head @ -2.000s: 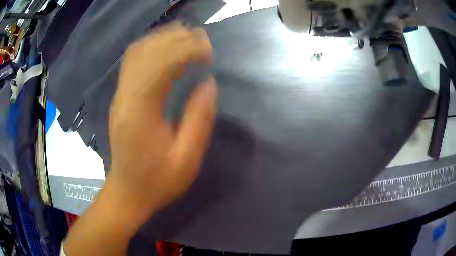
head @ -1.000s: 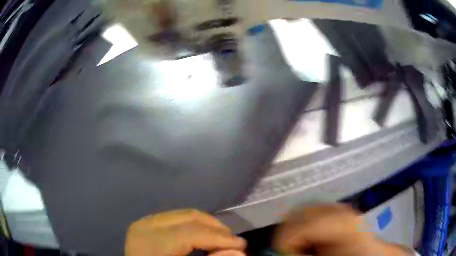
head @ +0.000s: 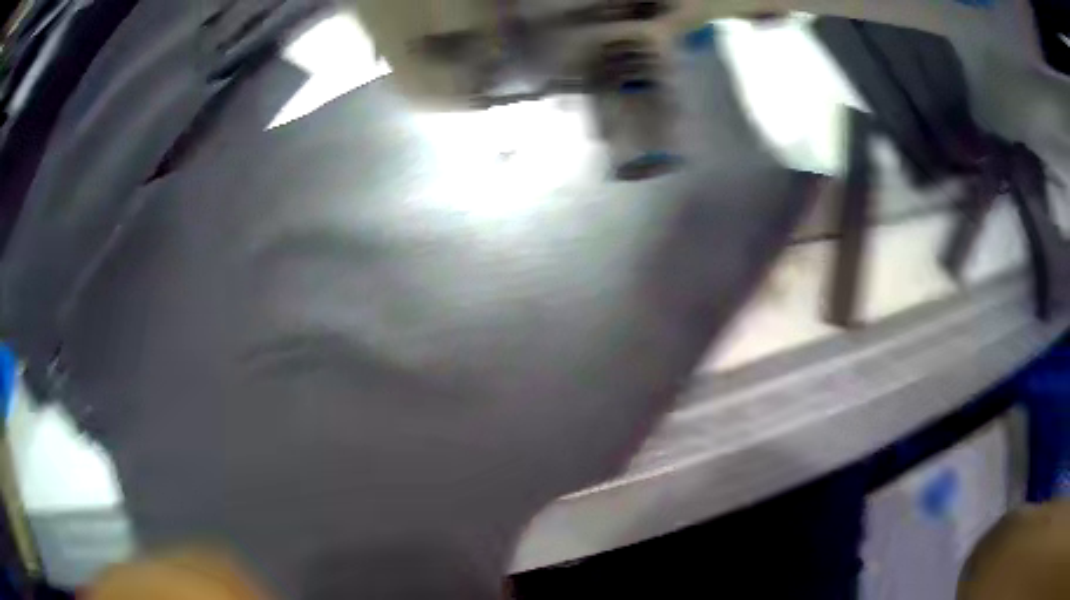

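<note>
A large smooth dark grey cut panel (head: 387,410) covers most of the machine bed and hangs over the front edge. The blurred lower part of the machine head (head: 469,53) is above it, with a stubby dark attachment (head: 640,123) beside the needle area. My left hand (head: 182,577) is blurred and cut off by the bottom edge, at the panel's lower left. My right hand (head: 1023,560) is cut off at the lower right corner, away from the panel. The fingers of both hands are out of sight.
A narrow dark strip (head: 850,223) lies right of the panel. A bundle of dark strips (head: 939,111) is at the upper right. Layered dark panels (head: 88,152) are at the left. The grey table edge (head: 704,486) curves along the front. Blue basket parts (head: 1050,422) show at right.
Against the first frame, the view has swung right. Since one second ago, my hands have moved apart, the left one down and left, the right one to the lower right corner.
</note>
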